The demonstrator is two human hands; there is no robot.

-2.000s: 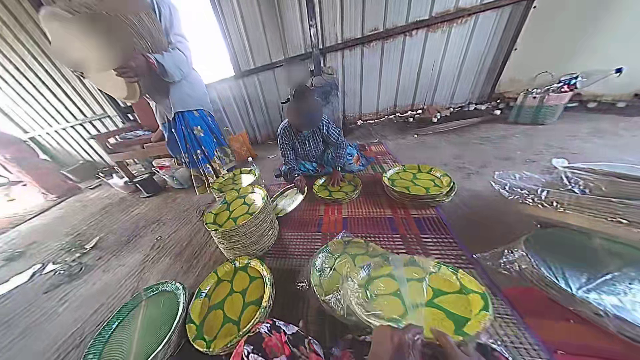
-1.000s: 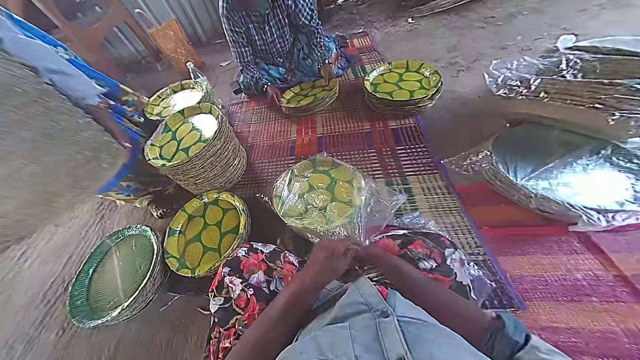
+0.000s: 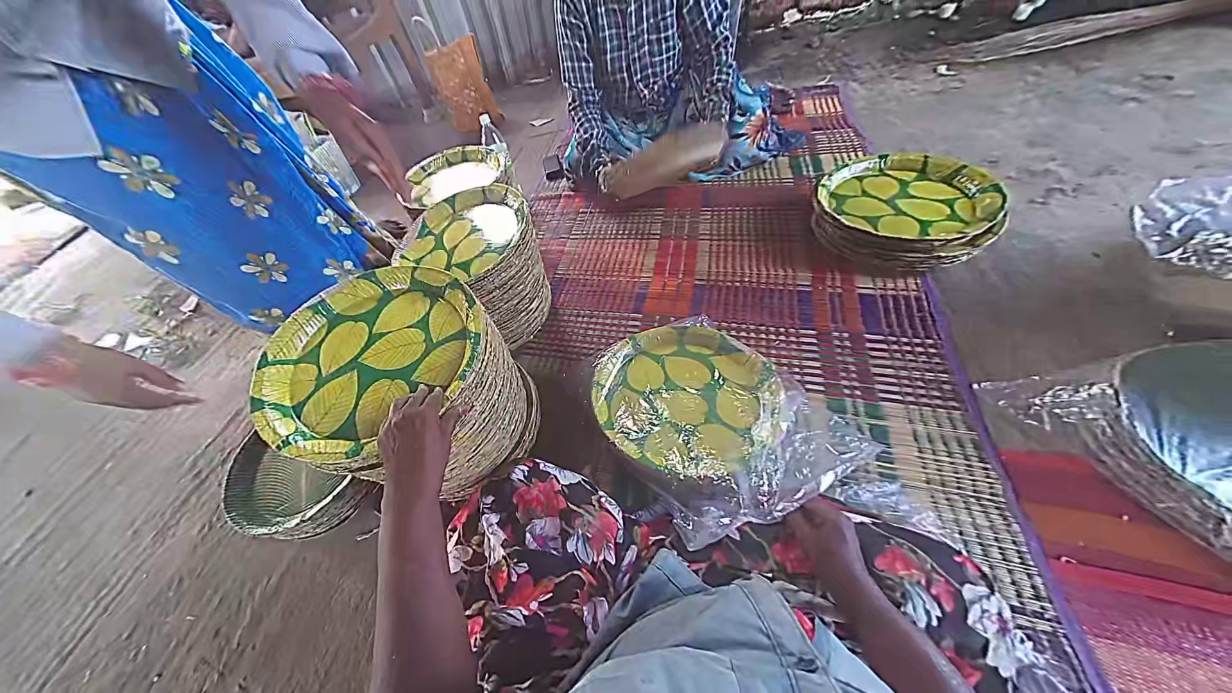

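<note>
My left hand (image 3: 419, 433) rests on the near rim of a tall stack of leaf-patterned plates (image 3: 371, 361), fingertips over the edge; whether it grips the rim is unclear. My right hand (image 3: 823, 529) has its fingers closed at the edge of a clear plastic bag (image 3: 770, 481). Inside that bag, on the mat before my lap, lie leaf-patterned plates (image 3: 685, 390). A second tall stack (image 3: 472, 241) stands just behind the first, with another low pile of plates (image 3: 462, 173) beyond it. Green plates (image 3: 284, 491) sit partly hidden under the tall stack's left side.
Across the woven mat (image 3: 654, 241) sits a person in a checked shirt (image 3: 640, 58). A person in a blue flowered skirt (image 3: 202, 183) stands at left, hands near the stacks. More patterned plates (image 3: 910, 207) lie at the mat's right; wrapped plates (image 3: 1179, 423) are at far right.
My left hand has moved left from the bag onto the plates. A tall stack now stands where a low pile was at left. The plates before the seated person are no longer there.
</note>
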